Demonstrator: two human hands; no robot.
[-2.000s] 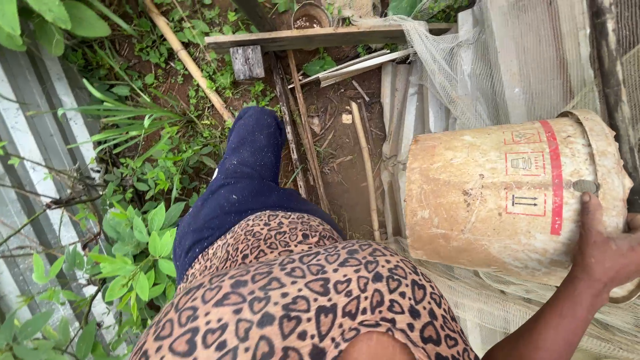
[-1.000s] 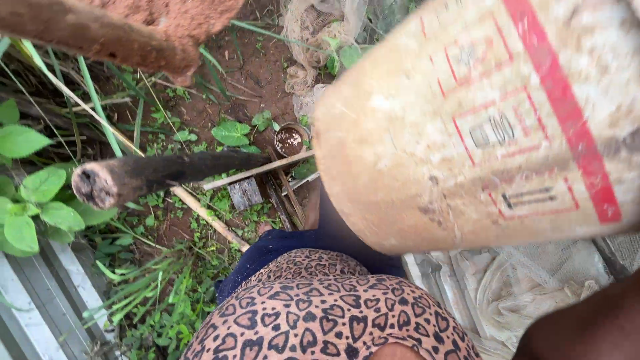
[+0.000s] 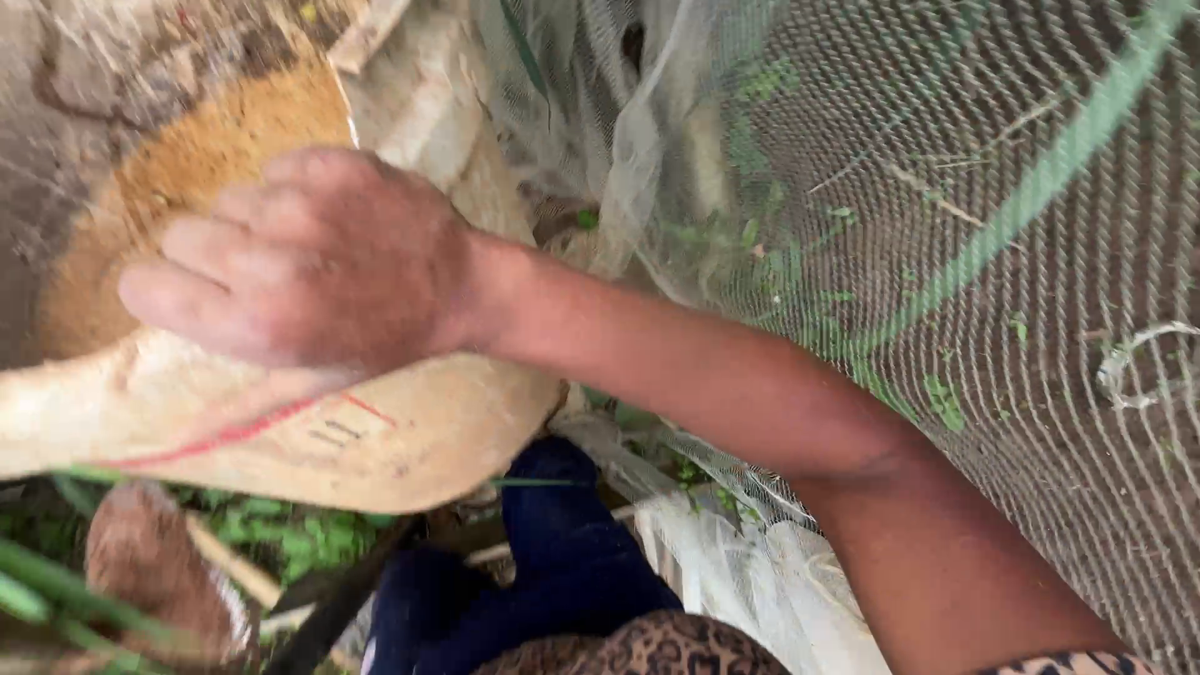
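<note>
My right hand (image 3: 319, 258) reaches in from the right and is curled, knuckles up, over the open mouth of a large dirty cream bucket (image 3: 450, 427). Blur and the back of the hand hide whether the fingers grip the rim or anything else. The bucket is tilted, showing its brownish-yellow inner wall and a red band with printed marks outside. Its lower part is near my dark blue trouser legs (image 3: 572, 553). My left hand is not in view.
Fine netting (image 3: 937, 234) spreads over the right side, with weeds and soil behind it. A reddish-brown lump (image 3: 159, 562) and a dark pole (image 3: 342, 591) are at the lower left, beside green plants (image 3: 300, 534). Pale sheeting (image 3: 778, 591) lies right of my legs.
The bucket, seen from its outer side before, now shows its open mouth at the left. My right hand, out of sight one second ago, is over it. The view has swung strongly.
</note>
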